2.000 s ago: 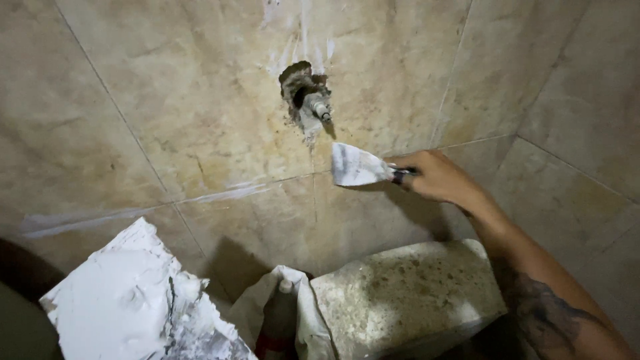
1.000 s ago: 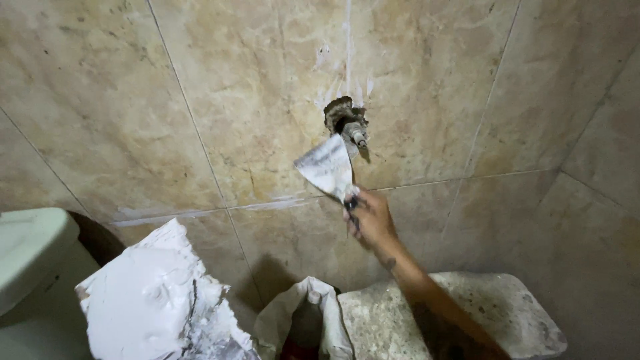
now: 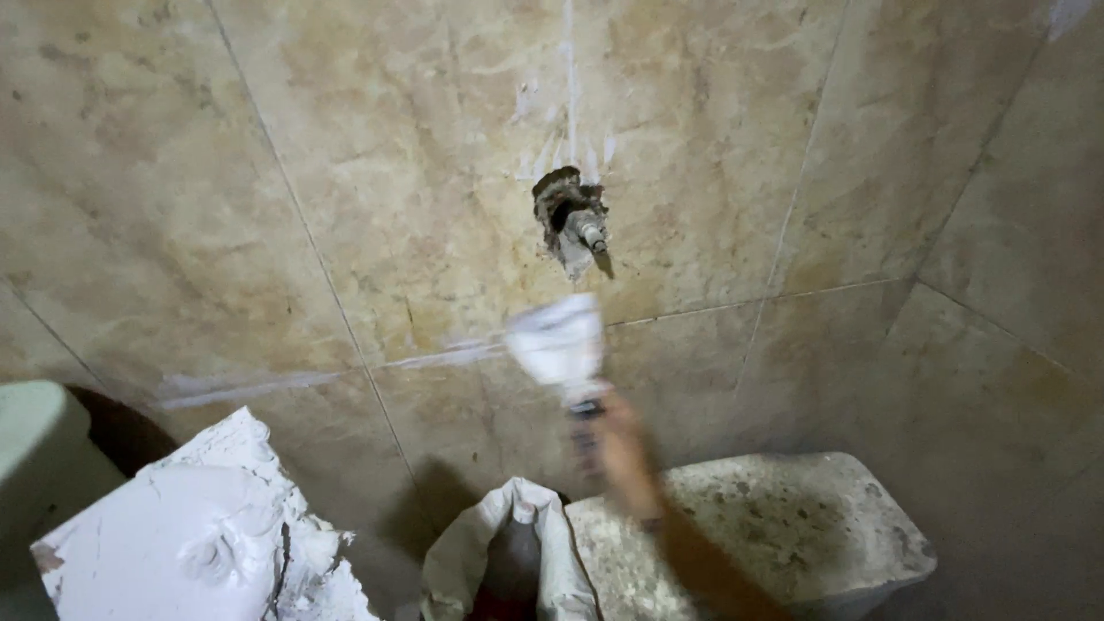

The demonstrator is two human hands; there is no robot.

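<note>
My right hand [image 3: 623, 448] grips the dark handle of a putty knife [image 3: 561, 341], whose wide blade is smeared with white paste and blurred by motion. The blade is just below a rough hole [image 3: 561, 203] in the tiled wall, from which a pipe fitting [image 3: 588, 233] sticks out. White paste streaks [image 3: 444, 355] run along the tile joint to the left of the blade. At the lower left is a board [image 3: 142, 539] loaded with thick white paste. My left hand is out of sight, so what it holds cannot be told.
An open sack [image 3: 457, 552] stands low in the middle, beside a stained, pale, box-like object [image 3: 776, 526]. A pale green rounded thing [image 3: 39, 448] is at the left edge behind the paste board. Marbled beige tiles [image 3: 448, 172] cover the wall, which meets another at the right.
The putty knife's blade was to the lower right of the hole two seconds ago, then beside its lower left. Now it is lower, below the hole. The view has also shifted.
</note>
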